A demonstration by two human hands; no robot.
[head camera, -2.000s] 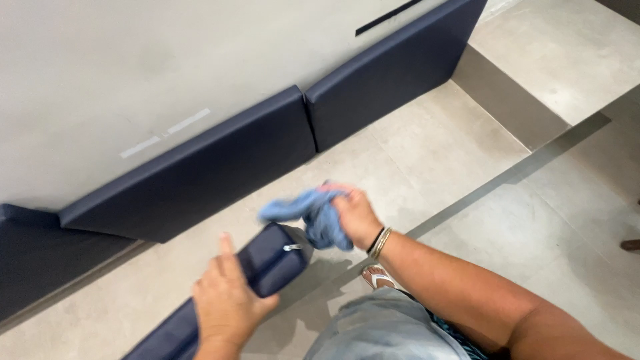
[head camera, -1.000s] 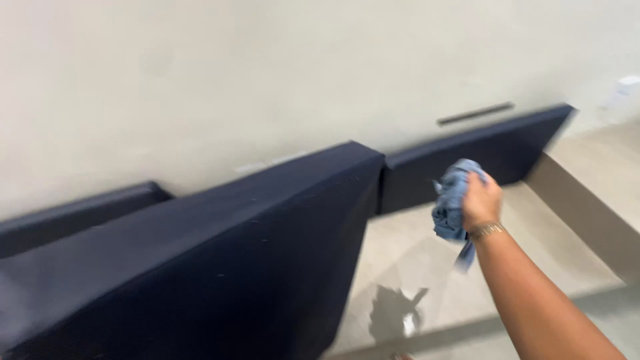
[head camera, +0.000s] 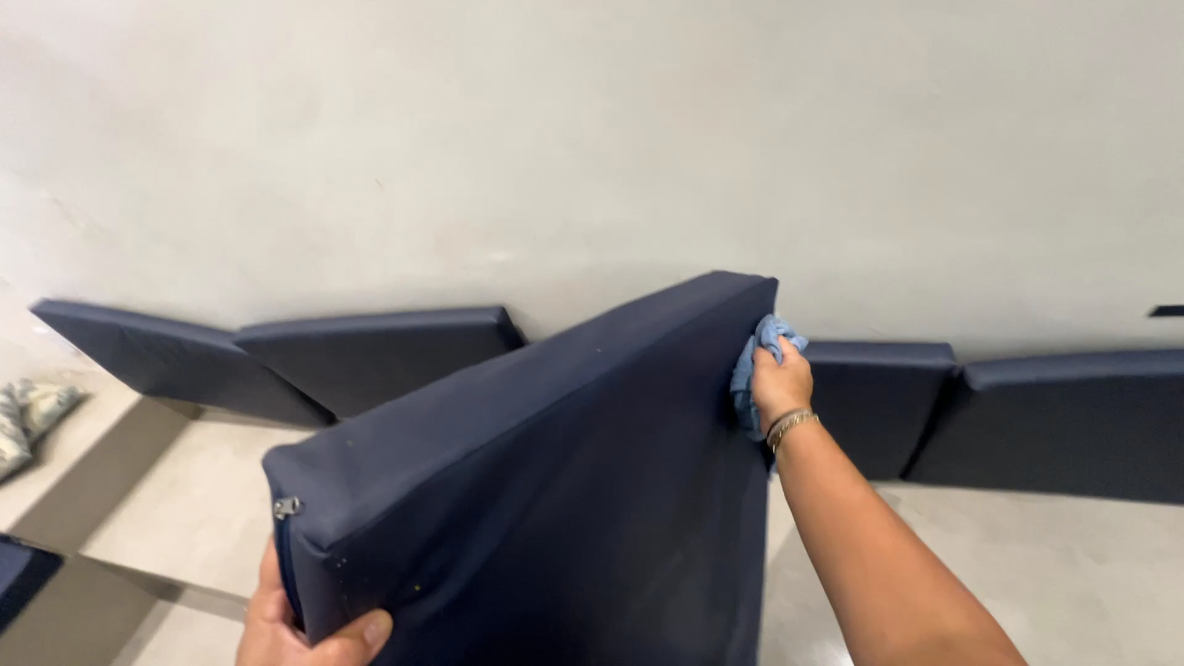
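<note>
A thick navy seat cushion (head camera: 555, 481) is raised and tilted across the middle of the head view. My left hand (head camera: 310, 615) grips its near left corner, thumb on the face, beside a metal zipper pull (head camera: 288, 507). My right hand (head camera: 782, 379) holds a crumpled blue cloth (head camera: 751, 375) against the cushion's far right end. Bracelets circle the right wrist. The cushion's lower part runs out of view.
Other navy cushions (head camera: 379, 356) lean on the pale wall (head camera: 592, 139) at the left, and more (head camera: 1064, 421) at the right. Pale ledges with steps (head camera: 185, 499) lie below. A patterned fabric item (head camera: 42, 412) is at far left.
The view has swung widely. Two seconds ago the held cushion was low beside my left hand; now it stands raised in front. The cloth, apart from it then, now touches its far end.
</note>
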